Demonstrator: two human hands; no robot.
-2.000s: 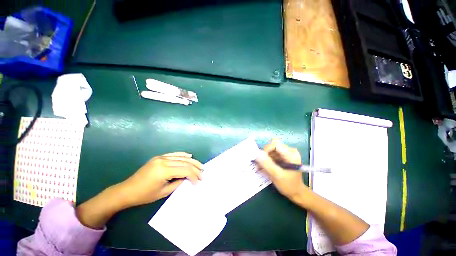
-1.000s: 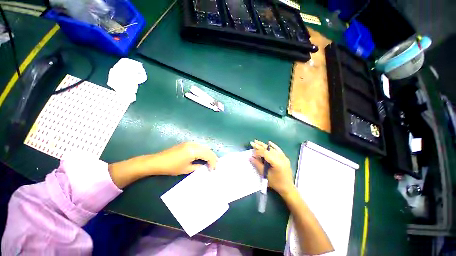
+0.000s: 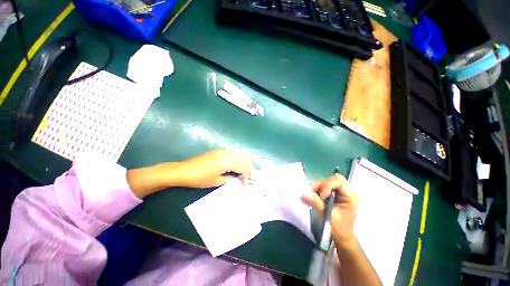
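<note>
White paper slips (image 3: pixel 229 215) lie overlapping at the front of the bench, with faint handwriting on the right part. My left hand (image 3: pixel 223 167) rests on their upper left edge, fingers bent. My right hand (image 3: pixel 338 206), bare, holds a dark and clear pen (image 3: pixel 327 223) at the slips' right edge; its thumb and finger touch that edge, which curves up. The pen's lower end is blurred. A white notepad (image 3: pixel 383 218) lies under and beside my right forearm.
White-handled nippers (image 3: pixel 237 96), a crumpled wipe (image 3: pixel 150 66), a red-marked sticker sheet (image 3: pixel 92 114) and a black scanner (image 3: pixel 42 84) lie beyond and left. A blue bin (image 3: pixel 126 19), black trays (image 3: pixel 419 106), wooden board (image 3: pixel 366 89) and light-blue-rimmed round object (image 3: pixel 478 67) stand further off.
The view has turned, bringing the far trays into sight. My right hand has moved to the slips' right edge, with the pen pointing towards me. The slips' right part now bends.
</note>
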